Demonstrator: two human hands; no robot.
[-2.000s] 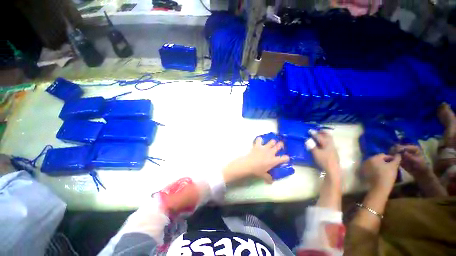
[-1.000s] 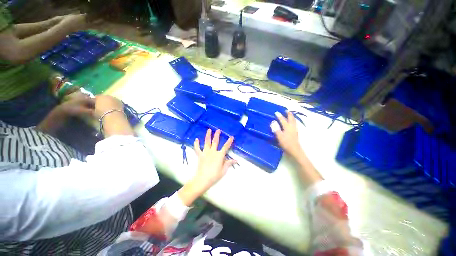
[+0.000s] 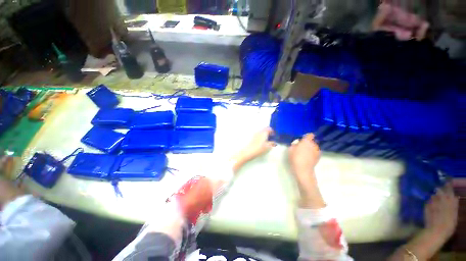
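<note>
Glossy blue cases stand packed in a stack (image 3: 294, 121) right of centre. My left hand (image 3: 257, 148) is at the stack's near left corner, its fingertips closed on the cases there. My right hand (image 3: 305, 153) is at the near side, its bent fingers against the cases; the image is blurred and how many it grips is hidden. Other blue cases (image 3: 145, 140) lie flat in close rows at left, with short cord tails sticking out at some ends.
A neighbour's hand (image 3: 442, 209) touches blue pieces (image 3: 416, 191) at right. A white sleeve (image 3: 33, 224) and a corded case (image 3: 45, 169) are at left. Dark bottles (image 3: 159, 57), a single case (image 3: 211, 75), a cord bundle (image 3: 259, 63) and a cardboard box (image 3: 317, 86) stand behind.
My hands have left the flat rows and moved right to the stack. The view has turned right. Compared with two seconds ago, three more cases lie at the rows' right side.
</note>
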